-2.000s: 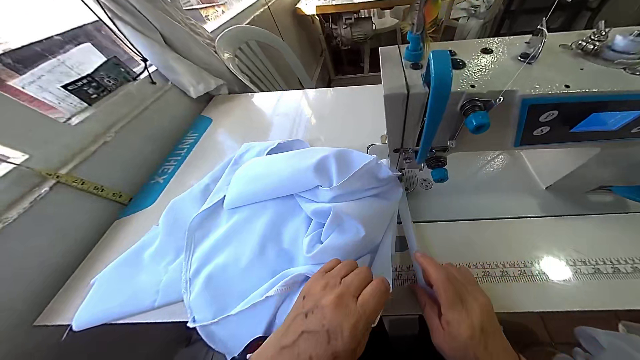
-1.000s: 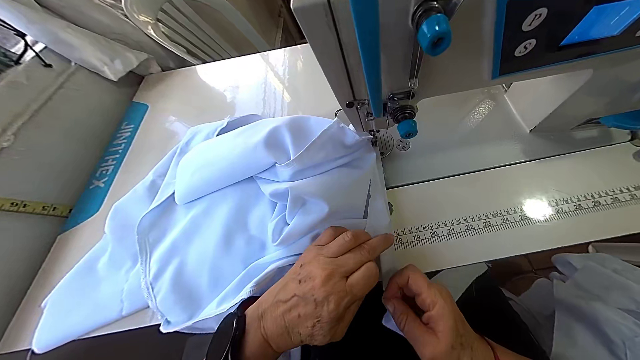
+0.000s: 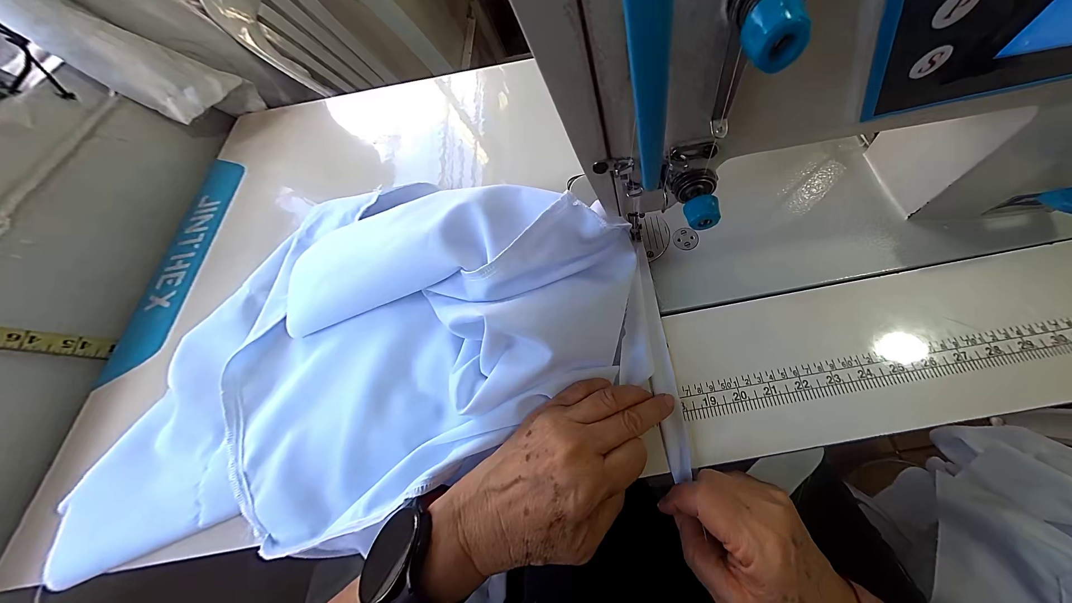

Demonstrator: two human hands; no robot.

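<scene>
A light blue fabric garment piece (image 3: 360,352) lies bunched on the white table of a sewing machine (image 3: 586,92). Its upper right corner reaches under the presser foot (image 3: 635,228). From the foot a narrow folded fabric strip (image 3: 663,360) runs down toward me. My left hand (image 3: 553,469), with a black watch at the wrist, lies on the garment's lower right edge, its fingertips touching the strip. My right hand (image 3: 737,528) pinches the strip's lower part between thumb and fingers at the table's front edge.
A printed ruler scale (image 3: 837,377) runs along the table's right part. A yellow measuring tape (image 3: 50,342) lies at the far left. More pale fabric (image 3: 988,494) hangs at the lower right. Behind the table stands a white plastic chair (image 3: 268,33).
The strip now stretches straight from the foot to my right hand, which has moved toward the front edge since two seconds ago. The view has moved closer to the table.
</scene>
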